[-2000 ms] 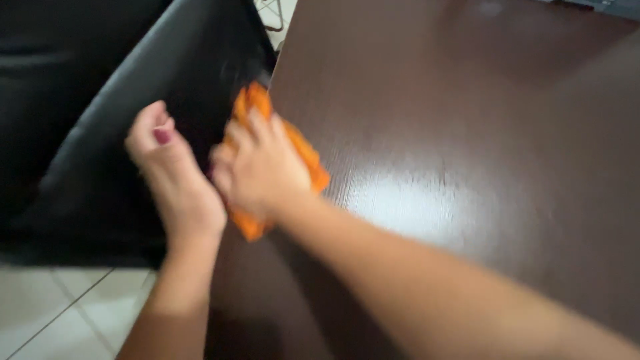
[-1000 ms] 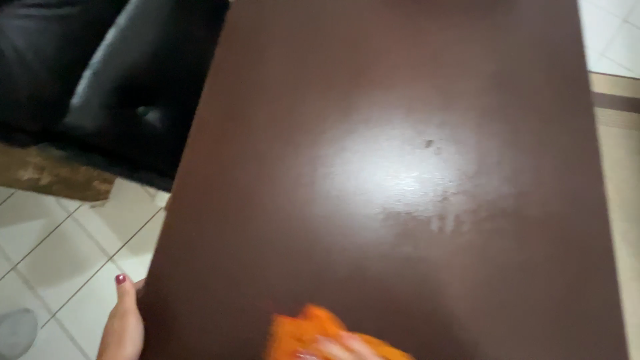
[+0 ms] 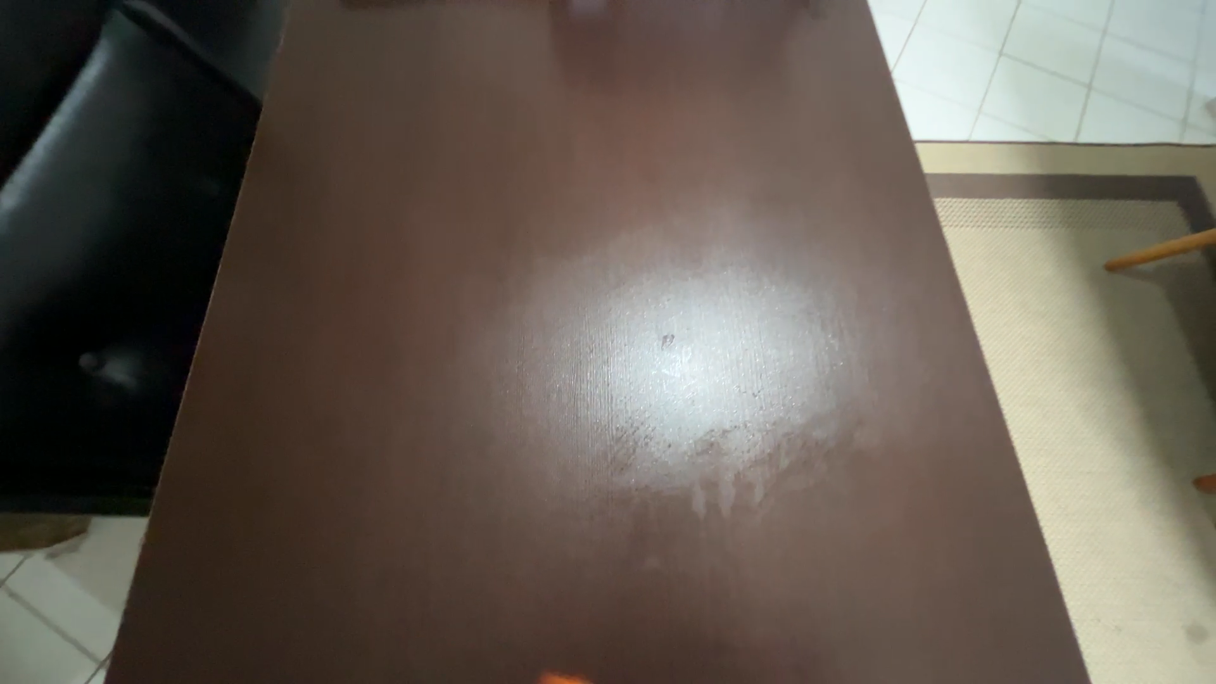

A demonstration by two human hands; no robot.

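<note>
A dark brown wood-grain tabletop [image 3: 399, 399] fills the middle of the head view, with a bright glare and some streaky marks on its surface right of centre. Only a small tip of the orange cloth [image 3: 564, 678] shows at the bottom edge, over the tabletop. Neither my left hand nor my right hand is in view, so what they hold or touch is hidden.
Black padded seating [image 3: 104, 285] stands along the table's left side. White floor tiles [image 3: 1035, 66] show at the upper right and lower left. On the right lies a beige rug [image 3: 1045, 304] with a brown border, and a wooden leg [image 3: 1159, 250] stands over it.
Two seconds ago my right hand pressed the orange cloth near the table's left edge, my left hand beside it. Both hands have since left the view at the bottom; the view itself has shifted.
</note>
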